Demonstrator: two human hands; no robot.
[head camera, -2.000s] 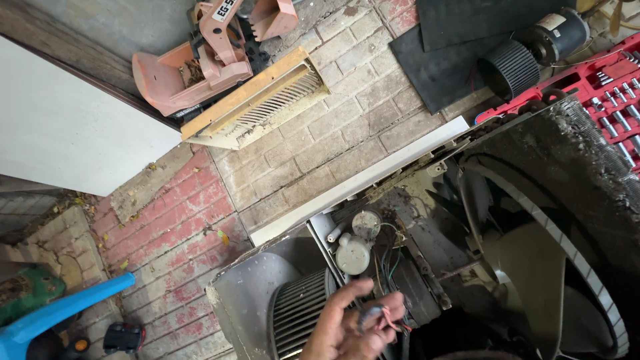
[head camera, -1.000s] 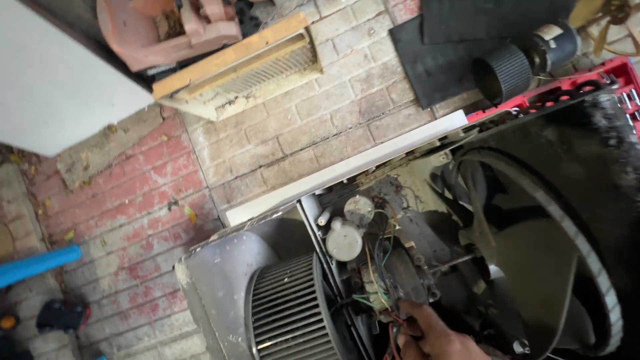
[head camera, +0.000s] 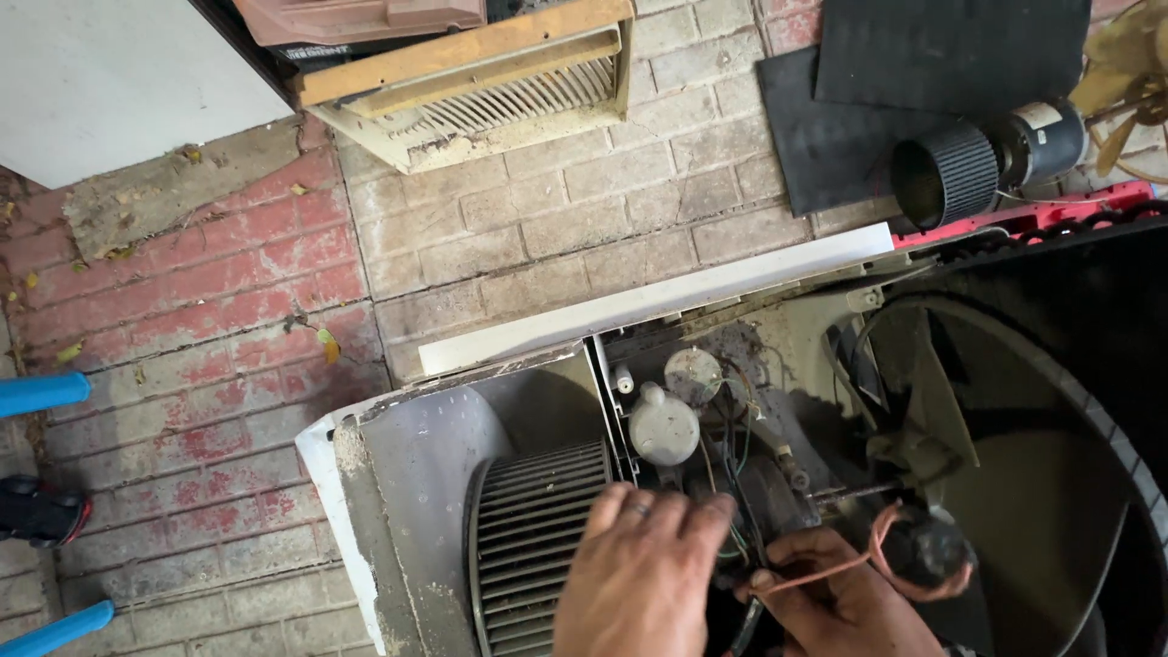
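An opened air conditioner with a metal housing (head camera: 365, 511) holds a squirrel-cage blower wheel (head camera: 538, 547), a round capacitor (head camera: 664, 427), a motor (head camera: 771, 488) and an axial fan (head camera: 931, 429). My left hand (head camera: 639, 570) is over the wiring beside the blower wheel, its fingers bent down; what its fingertips touch is hidden. Close on its right, my right hand (head camera: 835, 593) pinches the orange-pink wire (head camera: 821, 573) near the dark cables (head camera: 753, 616). The wire's other end loops around a dark round object (head camera: 926, 547) over the fan area.
A slatted plastic grille (head camera: 511, 100) lies on the brick paving beyond the unit. At upper right are black mats (head camera: 949, 55), a motor with a blower wheel (head camera: 949, 173) and a red case (head camera: 1040, 214). Blue plastic legs (head camera: 41, 394) show at left. The blower's fins and housing edges lie close to my hands.
My left hand has come into view over the wiring. My right hand, at the wires one second ago, now has the orange-pink wire between its fingers.
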